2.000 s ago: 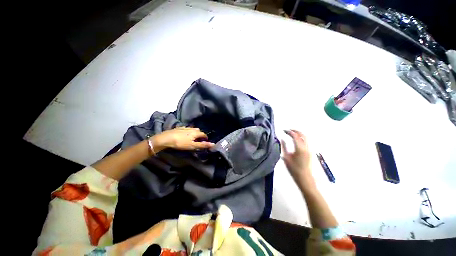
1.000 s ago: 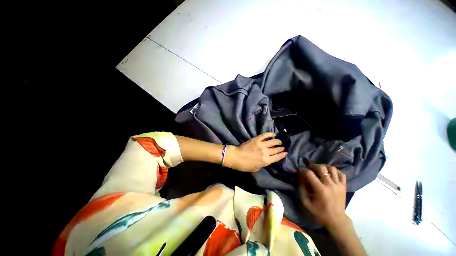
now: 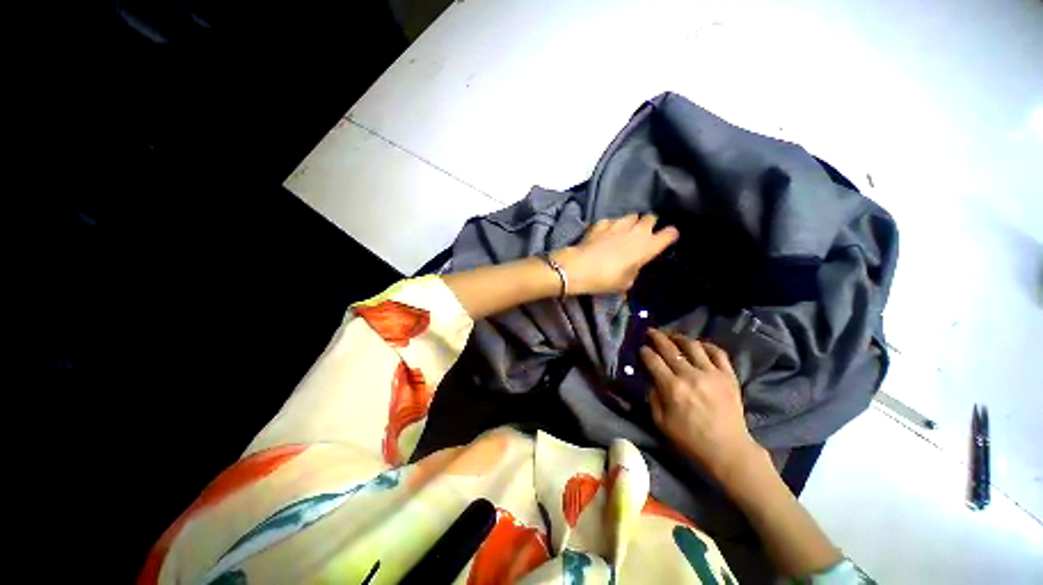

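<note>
A garment turned inside out (image 3: 789, 217), grey with dark navy edges, lies bunched on the table in front of me. A dark navy button placket (image 3: 633, 343) with small white buttons shows at its middle. My left hand (image 3: 619, 254) lies on the garment at the left edge of its dark opening, fingertips at the dark cloth. My right hand (image 3: 693, 389) lies on the cloth just right of the placket, fingers bent against it. Whether either hand pinches cloth is hard to tell. Dark thread snips (image 3: 979, 457) lie on the table to the right.
The white table (image 3: 515, 80) has a visible seam and a corner at the left. A thin pale rod (image 3: 907, 411) lies partly beside the garment's right edge. Dark space lies left of the table. My patterned sleeves and a dark strap-like object (image 3: 452, 546) are at the bottom.
Since one second ago my left hand has moved up and forward to the opening. My right hand has moved slightly up and left. The placket buttons now show. Earlier, my right hand was off the garment.
</note>
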